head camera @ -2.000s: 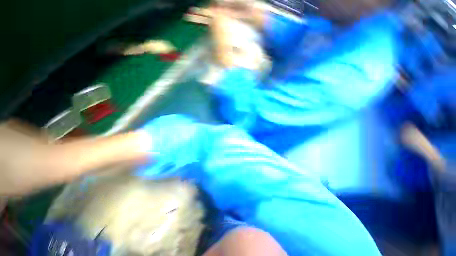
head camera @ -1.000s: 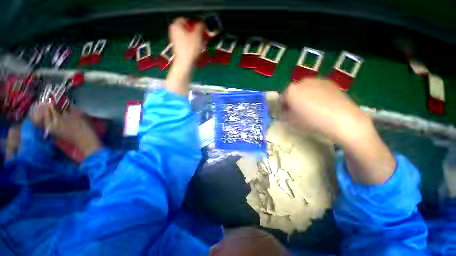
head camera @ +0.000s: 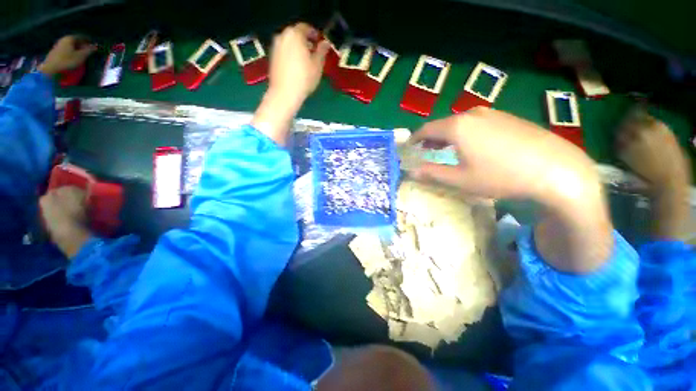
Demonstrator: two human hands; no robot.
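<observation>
My left hand (head camera: 296,65) is over the green belt, its fingertips closed at the red end of a housing (head camera: 334,61); the grip is partly hidden. My right hand (head camera: 496,156) is just right of the blue parts tray (head camera: 314,183), fingers bent and blurred above the top of a heap of cream paper-like pieces (head camera: 446,267). A pale patch shows between its thumb and fingers; I cannot tell whether it is held. The tray holds many tiny silvery parts (head camera: 352,183).
Red-and-pale housings (head camera: 426,84) lie in a row along the belt (head camera: 526,61). A single housing (head camera: 168,177) lies left of the tray, beside clear plastic (head camera: 200,145). Another person's hand (head camera: 65,210) is by a red box (head camera: 103,205). A hand (head camera: 656,149) reaches in at right.
My left hand stays over the belt, slightly right. My right hand remains beside the tray, lower over the heap. The neighbour's left-side hands have moved apart, one now on the belt; a hand appears at right.
</observation>
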